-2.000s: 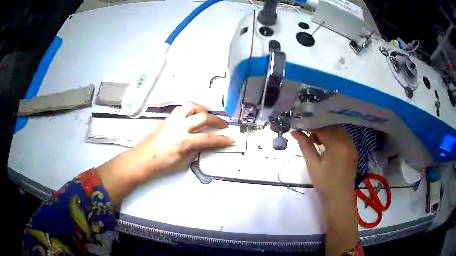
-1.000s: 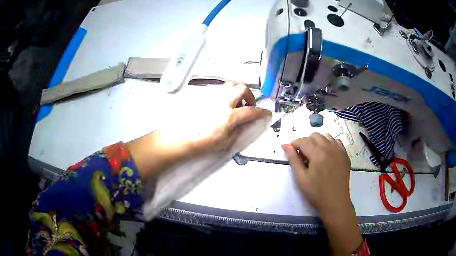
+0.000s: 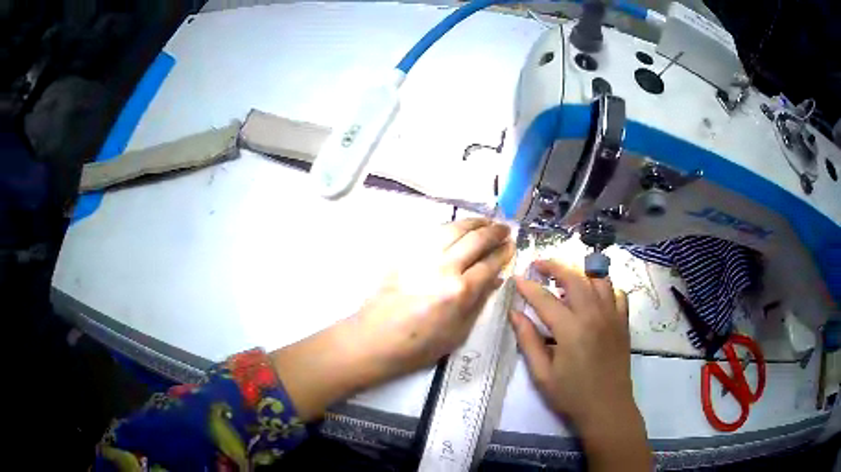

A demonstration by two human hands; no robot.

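A pale fabric strip with faint handwritten marks runs from near the needle down over the table's front edge. A dark edge shows along its lower left side. My left hand lies on the strip's left side, its fingertips on the strip close to the presser foot. My right hand holds the strip's right edge just in front of the foot. The machine head stands over the fingertips. The needle is hard to make out in the glare. Joined khaki strips trail left across the table from the machine.
A white lamp paddle on a blue arm hangs over the joined strips. Red-handled scissors lie at the right, beside a bunched navy-and-white striped cloth under the machine arm. A ruler scale runs along the table's front edge.
The pale strip has swung from slanting left under my left forearm to pointing down towards me. My right hand has moved up to it from the bare machine bed.
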